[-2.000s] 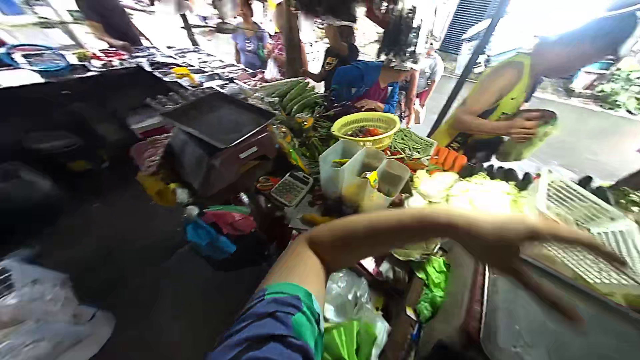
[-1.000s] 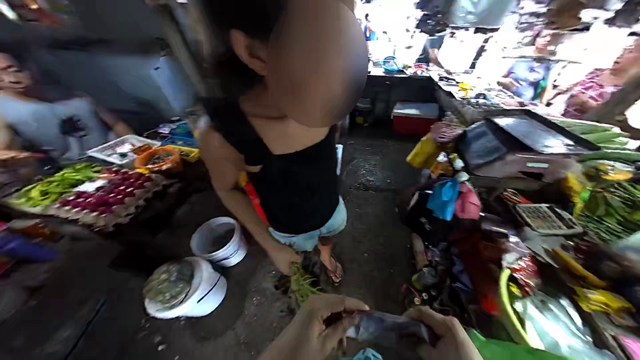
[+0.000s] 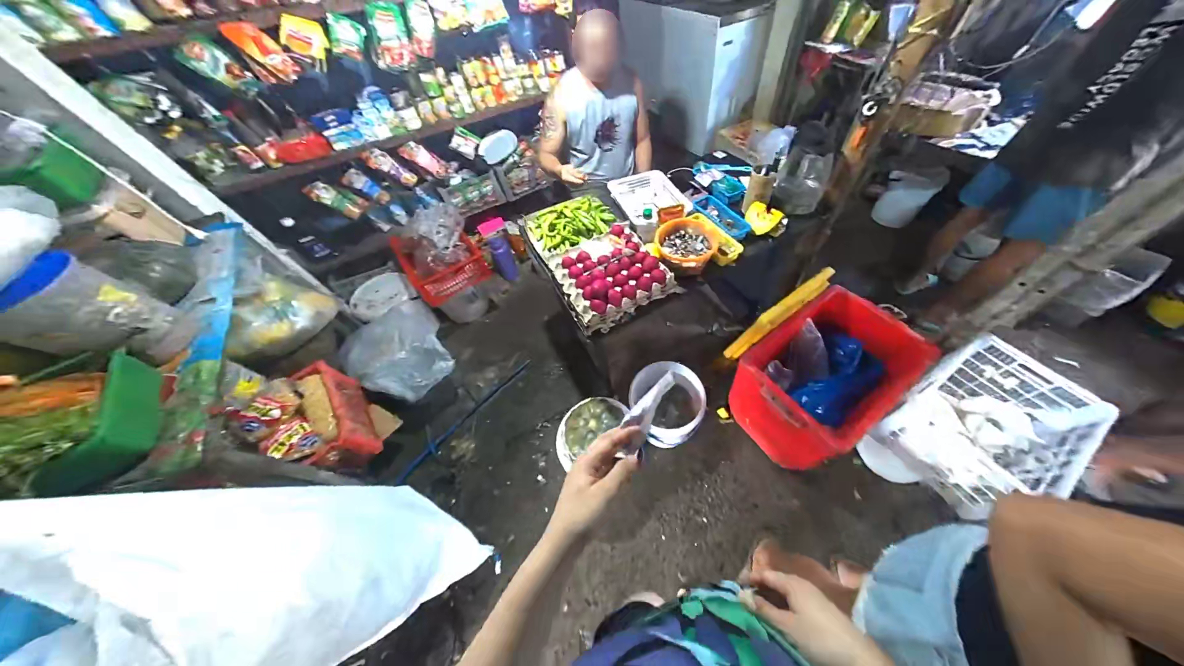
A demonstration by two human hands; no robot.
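My left hand reaches forward, its thumb and fingers pinching a thin, pale, folded piece that looks like plastic. Behind that piece stand two white plastic buckets on the floor: one with dark contents, the other holding roundish greenish things. At the bottom, my right hand is beside my patterned blue and green garment; its fingers are partly curled, and whether they hold anything cannot be seen.
A red container with blue plastic bags and a white plastic crate are at right. Ahead, red eggs in trays and green peppers lie on a table before a seated person. Another person's bare leg is close at lower right.
The view has swung far to the left. One second ago both hands were together on a dark, translucent piece; now they are apart, with my left hand stretched forward.
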